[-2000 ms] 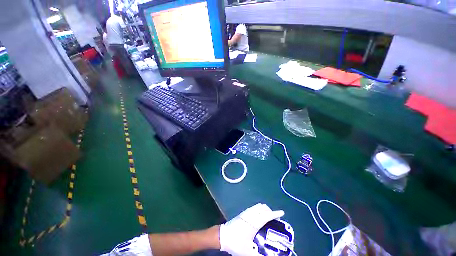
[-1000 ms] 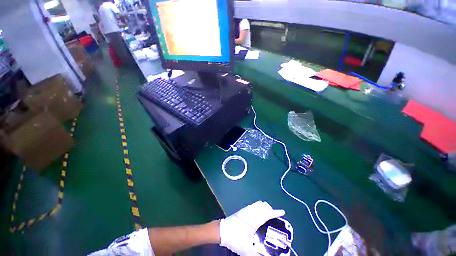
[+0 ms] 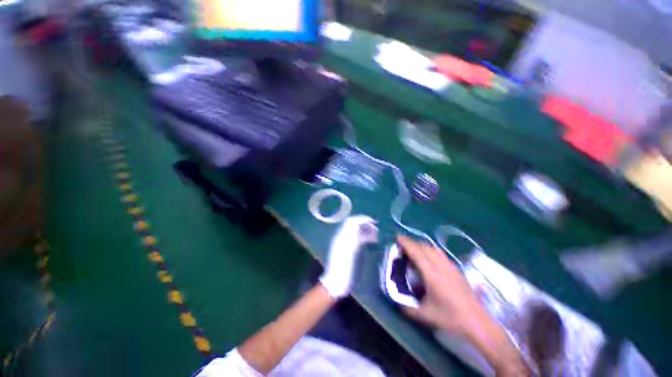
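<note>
The frame is blurred by motion. My right hand [image 3: 446, 291], bare, holds a white electronic unit [image 3: 390, 276] by its side near the bench's front edge, its dark open face showing. My left hand [image 3: 350, 254], in a white glove, is just left of the unit and apart from it, fingers bent together; whether it pinches something small cannot be made out. The white cable [image 3: 401, 200] runs down the bench beyond both hands. Whether it joins the unit cannot be seen.
An off-white ring [image 3: 329, 205] lies near the bench edge. Beyond are a small metal-and-black part [image 3: 425, 187], a crinkled clear bag [image 3: 352, 168] and a bagged white unit [image 3: 541, 194]. White paper [image 3: 490, 274] with a dark oval mouse [image 3: 543, 329] lies right. Keyboard [image 3: 228, 110] and monitor [image 3: 254, 18] stand back left.
My right hand has come into view and holds the unit. My left hand has let go of it and moved up and left. The camera view has shifted, and the bench things sit higher and further left.
</note>
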